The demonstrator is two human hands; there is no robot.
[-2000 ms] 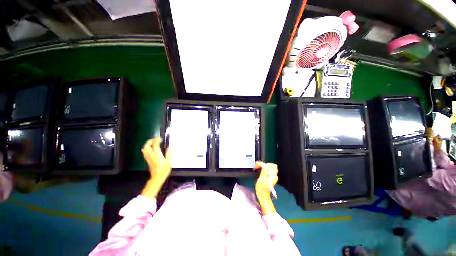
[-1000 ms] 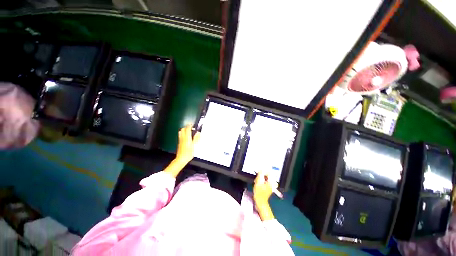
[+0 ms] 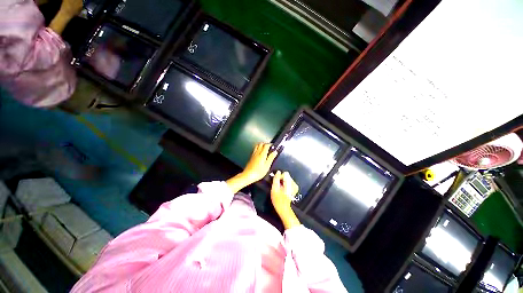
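A black two-pocket tray lies tilted before me. Its left tablet and right tablet have dark screens with bright glare and small white marks at the lower edges. My left hand rests its fingers at the tray's left edge, not closed round anything. My right hand is curled over the left tablet's lower left corner, close beside my left hand. Whether it holds a thin stick is too blurred to tell.
Tray stacks with dark tablets stand left and lower right. A large white panel rises behind the tray, with a pink fan and calculator beside it. Another person's pink sleeve is at upper left.
The view has turned and shifted left. The two screens went from lit white to dark. My right hand has moved from the right tablet to the left tablet's corner, near my left hand.
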